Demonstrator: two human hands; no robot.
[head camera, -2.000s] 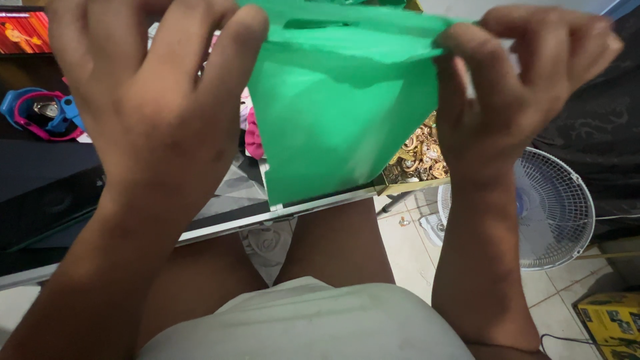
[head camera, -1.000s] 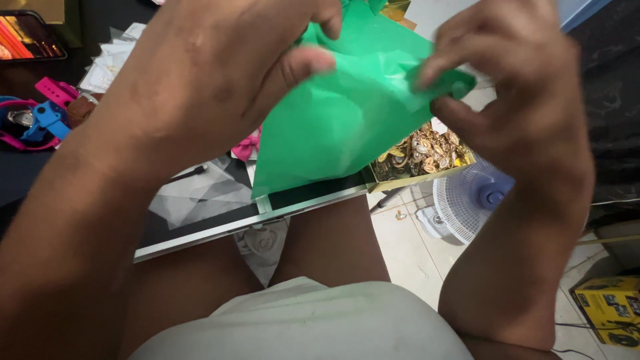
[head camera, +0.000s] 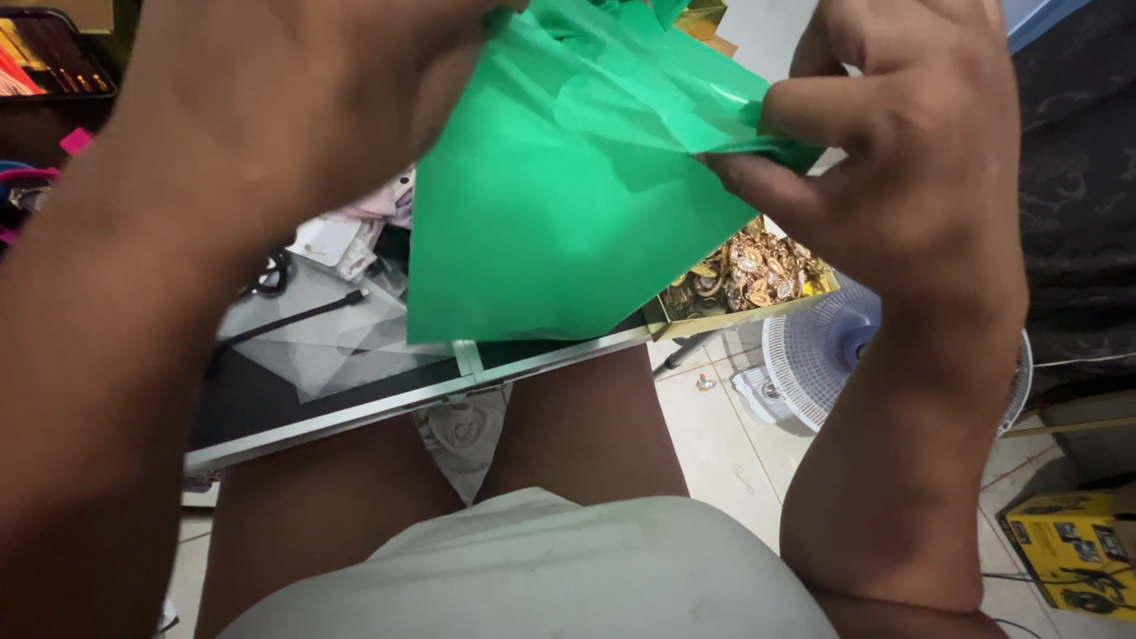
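A green plastic bag (head camera: 568, 213) hangs between my two hands, its top edge crumpled and its flat lower part angled above the table edge. My right hand (head camera: 870, 133) pinches the bag's right side between thumb and fingers. At the upper left, my left hand (head camera: 355, 89) is at the bag's top left, with its fingertips mostly cut off by the frame edge. Behind the bag's lower right is a gold-coloured box (head camera: 745, 311) filled with gold-coloured jewelry pieces (head camera: 754, 266).
Clear plastic sheets or bags (head camera: 328, 355) and a black cable (head camera: 293, 319) lie on the dark table with a metal edge (head camera: 408, 399). A fan (head camera: 821, 355) stands on the tiled floor at right, beyond it a yellow box (head camera: 1069, 550). A lit phone (head camera: 53, 58) is at upper left.
The green bag was stretched level between both hands two seconds ago; now its top is bunched and slants down to the right. My left hand has turned, its fingers now toward the upper frame edge.
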